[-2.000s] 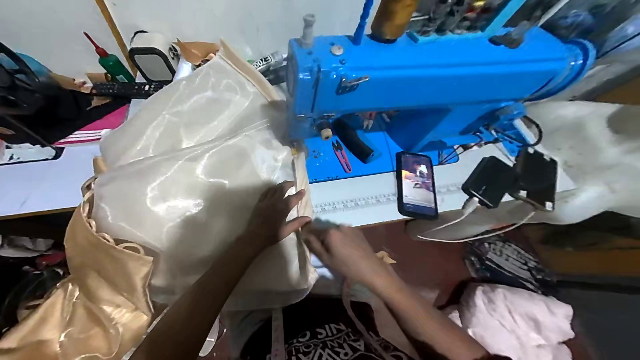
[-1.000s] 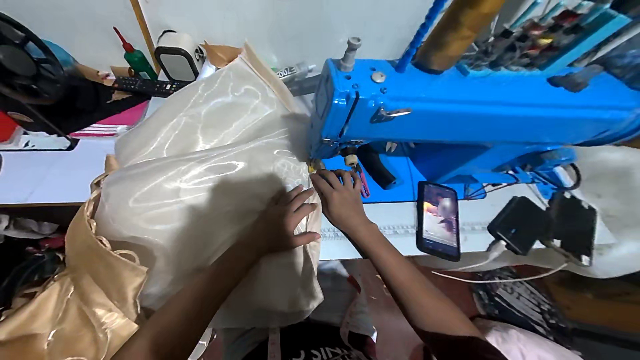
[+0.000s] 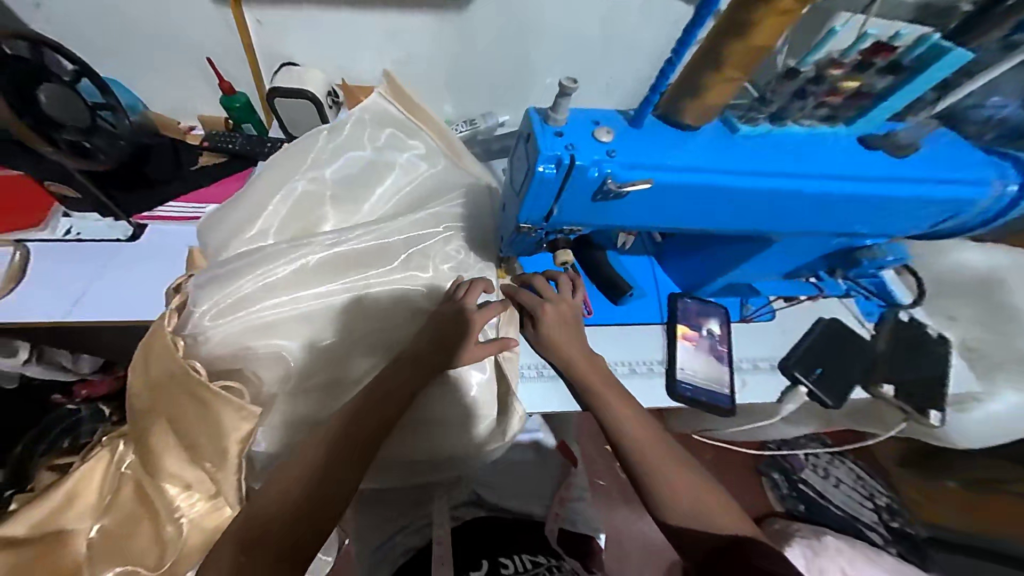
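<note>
A shiny cream sheer fabric point(image 3: 336, 264) lies spread over the table, its folded edge running beside a blue sewing machine point(image 3: 720, 184). My left hand point(image 3: 472, 324) rests on the fabric near that edge, fingers spread. Just right of it, my right hand point(image 3: 552, 312) has its bent fingertips at the fabric edge, close in front of the needle area; whether they pinch the cloth cannot be told. The presser foot and needle are hidden. Gold satin fabric point(image 3: 184, 424) with loops along its edge joins or touches the cream cloth at the left and hangs off the table.
Right of my hands, a lit phone point(image 3: 701, 354) lies by a measuring tape point(image 3: 640, 369) strip on the table. Beyond are a black power bank point(image 3: 826, 362) with a white cable and another dark device point(image 3: 910, 364). A green bottle point(image 3: 240, 110), remote point(image 3: 240, 146) and fan point(image 3: 60, 104) stand back left.
My right hand has moved from the lower part of the fabric edge up to the front of the needle area. My left hand stays flat on the cloth. The view has shifted.
</note>
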